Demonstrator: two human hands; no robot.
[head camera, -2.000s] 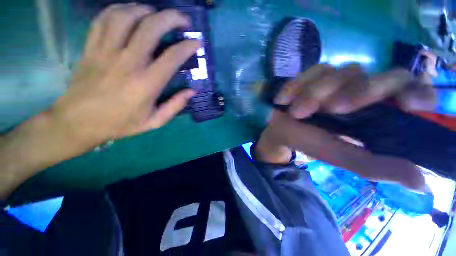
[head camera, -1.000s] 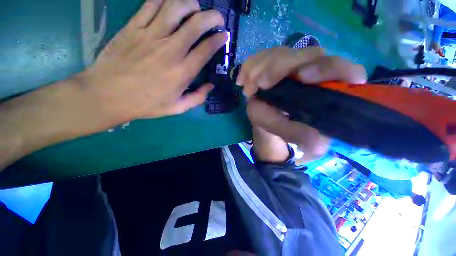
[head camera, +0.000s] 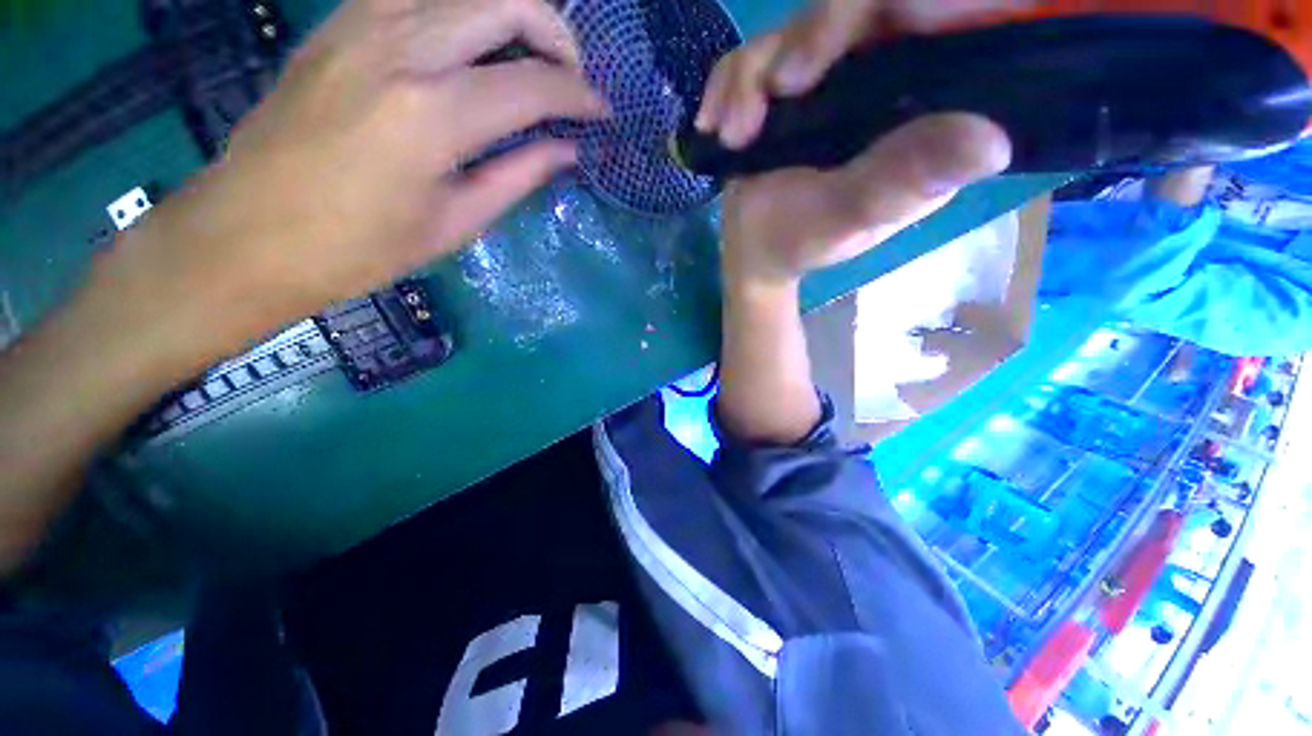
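Note:
My left hand reaches over the left part of the round mesh-like screw dish, fingers slightly apart; no screw shows at its fingertips. My right hand grips the electric screwdriver, which has a black grip and an orange part cut off by the top edge. Its nose points left over the dish's right part; the bit tip is hard to make out. A black plastic frame lies at left, largely hidden beneath my left hand and forearm. Another part of black frame shows above the forearm.
A small silver plate lies beside my left forearm. A pale slotted strip runs left from the frame. The green bench ends before my body. An open cardboard box with white lining is below at right. A blue-sleeved person is beyond.
The view has shifted. My left hand has left the black frame and moved to the screw dish. My right hand has brought the screwdriver from beside the frame to the dish.

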